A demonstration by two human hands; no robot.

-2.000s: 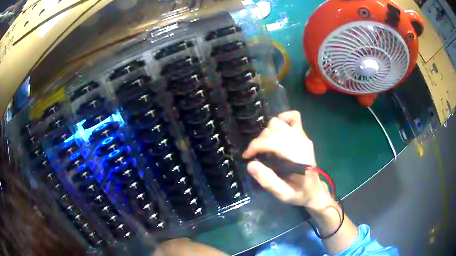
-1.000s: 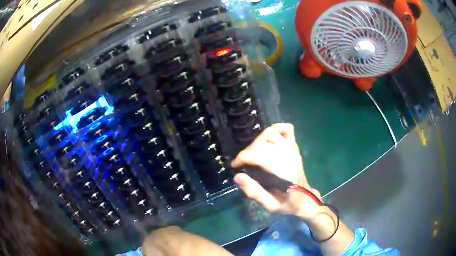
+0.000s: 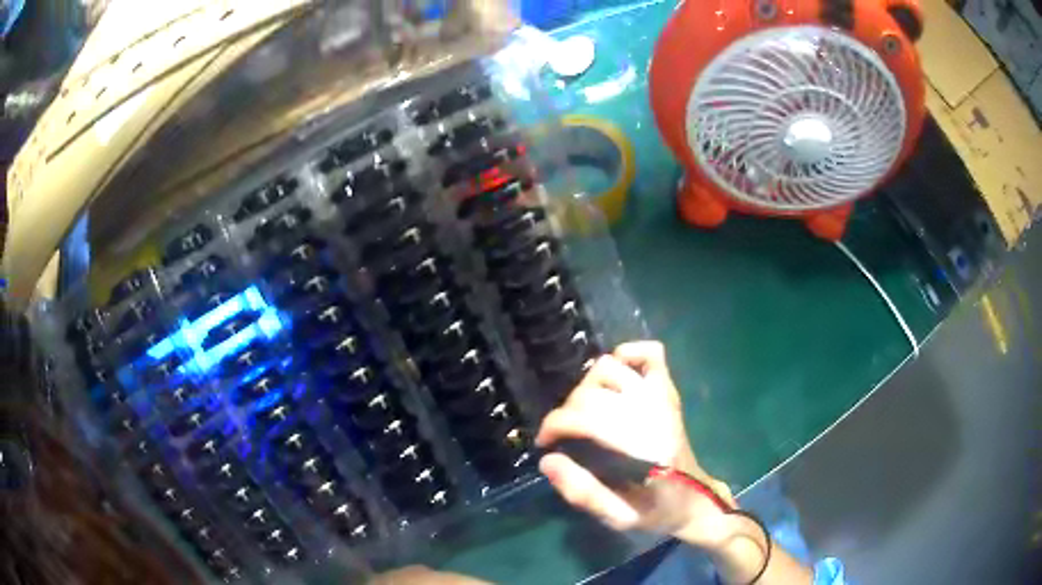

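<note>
My right hand (image 3: 611, 440) grips a black stick probe (image 3: 594, 459) with a red lead at its rear, at the near right corner of a clear blister tray (image 3: 623, 309). The probe's front end is near a unit in the rightmost column; contact cannot be told. The tray holds rows of small black units (image 3: 434, 269) with shiny contacts. A red light glows on a unit high in the right column. A bright blue glow (image 3: 229, 326) lies over the tray's left part. Only part of my left hand or forearm (image 3: 423, 575) shows at the bottom edge, so its grip is hidden.
An orange-red fan (image 3: 674, 91) with a pale grille stands at the upper right, its white cord (image 3: 880, 280) running down the green bench top. A yellow tape roll (image 3: 625, 171) lies between tray and fan. Tan cardboard (image 3: 126, 86) is behind the tray. A round white item (image 3: 572, 55) lies at the back.
A red light has come on in the right column since the first frame. My right hand has moved down and slightly left with the probe. My left arm shows less than one second ago.
</note>
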